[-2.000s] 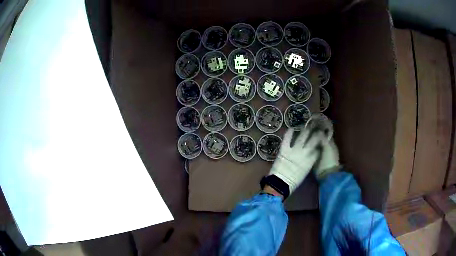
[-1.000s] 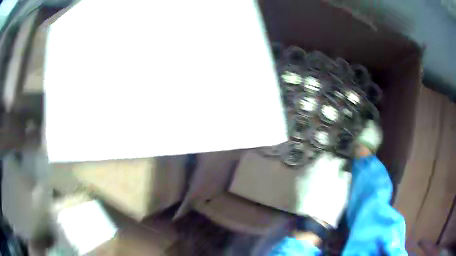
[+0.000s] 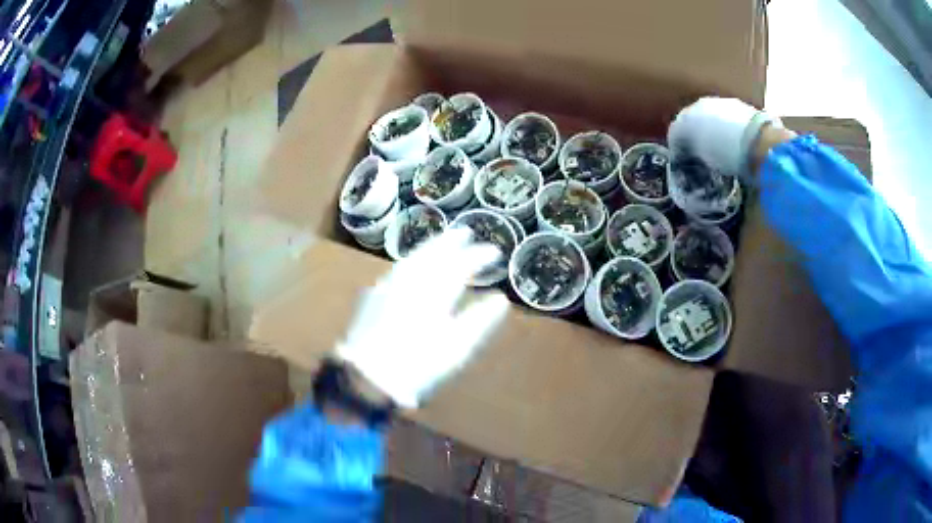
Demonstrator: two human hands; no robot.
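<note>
The smaller open transfer carton holds heaped white-sided plastic tubs with dark, silver and whitish bits in them. My left hand, in a white glove with a dark band at the wrist, is blurred over the near left flap, its fingers at the front tubs. My right hand, in a white glove, is on a tub at the carton's right back corner. Its fingers reach over the tub's rim; whether it grips the tub is not clear.
A bright white sheet lies behind the carton at the right. A red stool-like object is at the left. A closed brown carton is at the lower left. A dark rack-like edge runs down the far left.
The view has swung from the large carton with rows of tubs to the smaller carton. Both hands have left the large carton and are now over the heaped tubs, farther apart.
</note>
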